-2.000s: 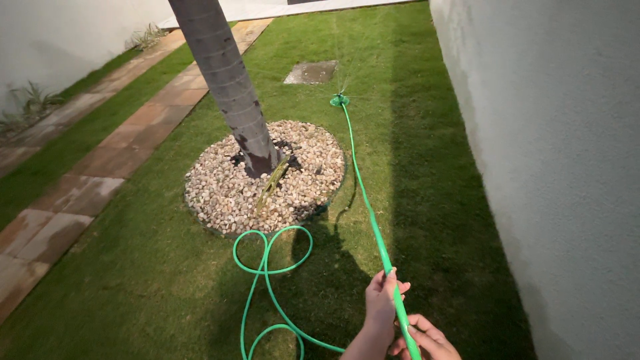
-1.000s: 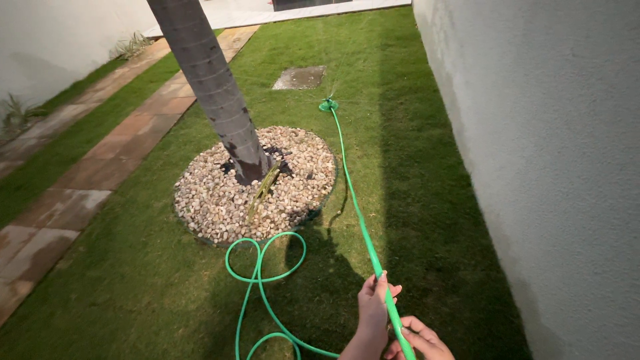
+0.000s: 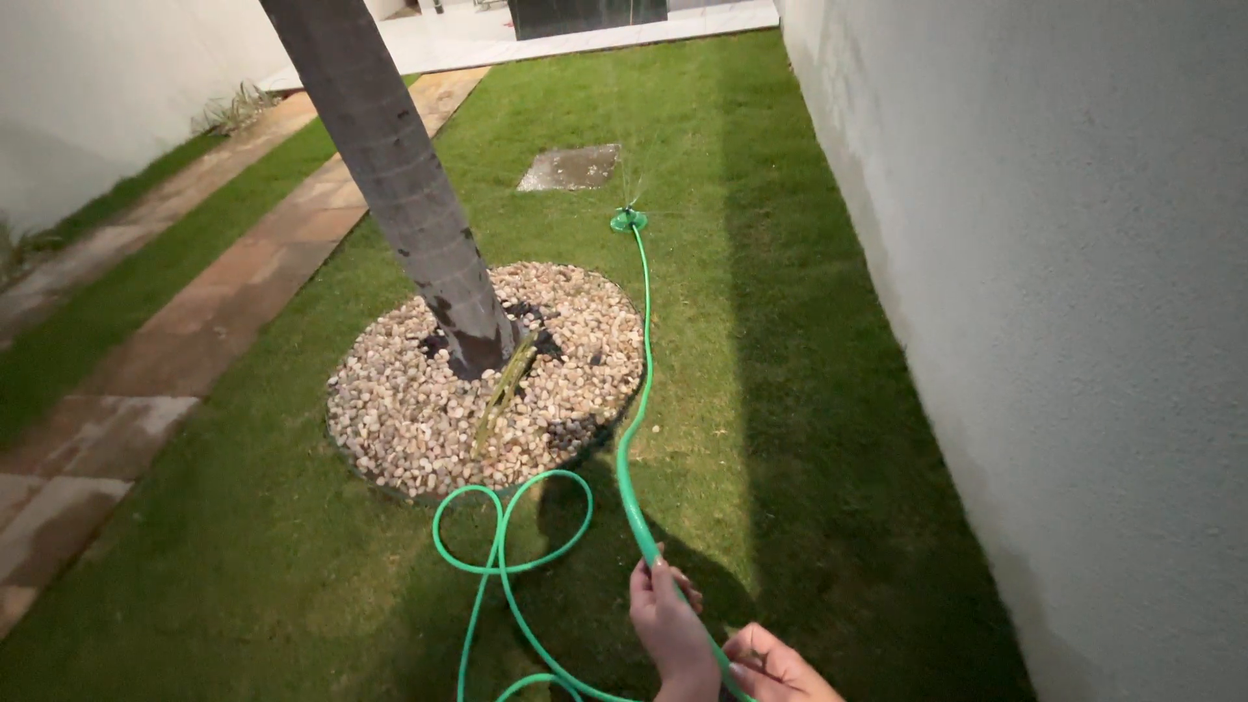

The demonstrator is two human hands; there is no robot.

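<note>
A green garden hose (image 3: 634, 497) runs from the bottom edge up the lawn to a green lawn sprinkler (image 3: 629, 219), which sprays thin jets of water. My left hand (image 3: 671, 614) is closed around the hose near the bottom of the view. Just below and to the right, my right hand (image 3: 775, 668) pinches the same hose with its fingertips. More of the hose lies in loose loops on the grass left of my hands, by the pebble bed.
A leaning tree trunk (image 3: 409, 185) rises from a round pebble bed (image 3: 390, 419) left of the hose. Stone paving strips (image 3: 234, 263) run along the left. A pale wall (image 3: 1053, 292) bounds the right side. A square slab (image 3: 570, 168) lies near the sprinkler.
The stretch of hose between my hands and the sprinkler was nearly straight and now bends in a slack curve beside the pebbles. Both hands still hold it.
</note>
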